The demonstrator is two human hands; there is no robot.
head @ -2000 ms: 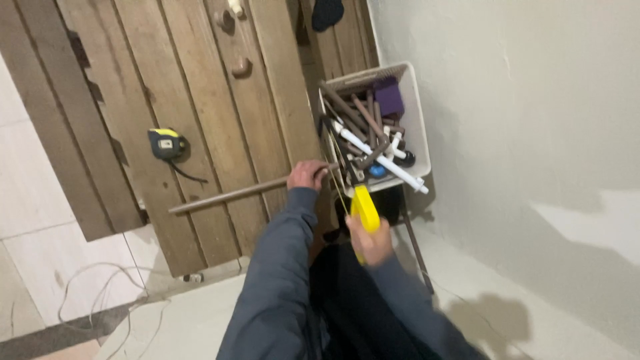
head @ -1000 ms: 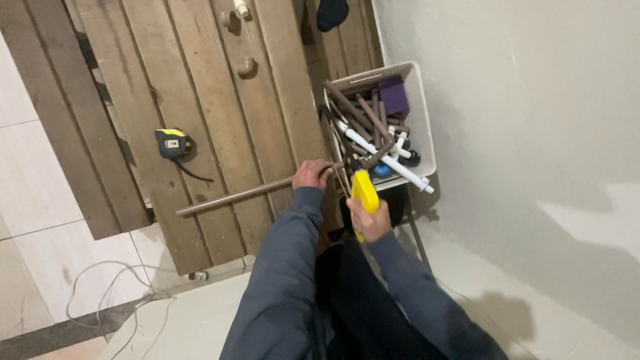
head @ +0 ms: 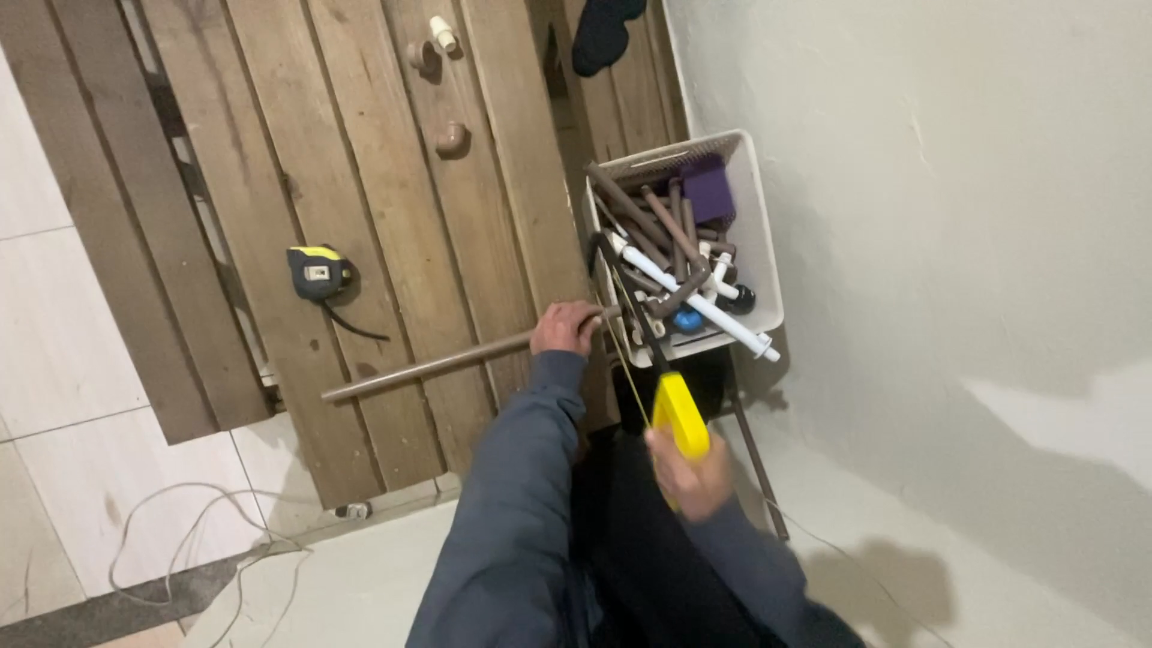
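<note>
My left hand grips a brown plastic pipe and holds it against the wooden slatted bench, close to the bench's right edge. The pipe's far end lies over the slats to the left, and its short end sticks out past my fingers. My right hand is closed around the yellow handle of a hacksaw. The saw's dark frame runs up beside the crate, and its thin blade crosses the pipe's short end just right of my left hand. Whether the blade has cut in cannot be told.
A plastic crate with brown and white pipe pieces stands right of the bench, by the wall. On the slats lie a tape measure, a brown pipe cap and a white fitting. A thin cable loops over the floor at lower left.
My left hand stays on the pipe. The saw in my right hand has shifted toward me along its length since a second ago, and more of its dark frame shows.
</note>
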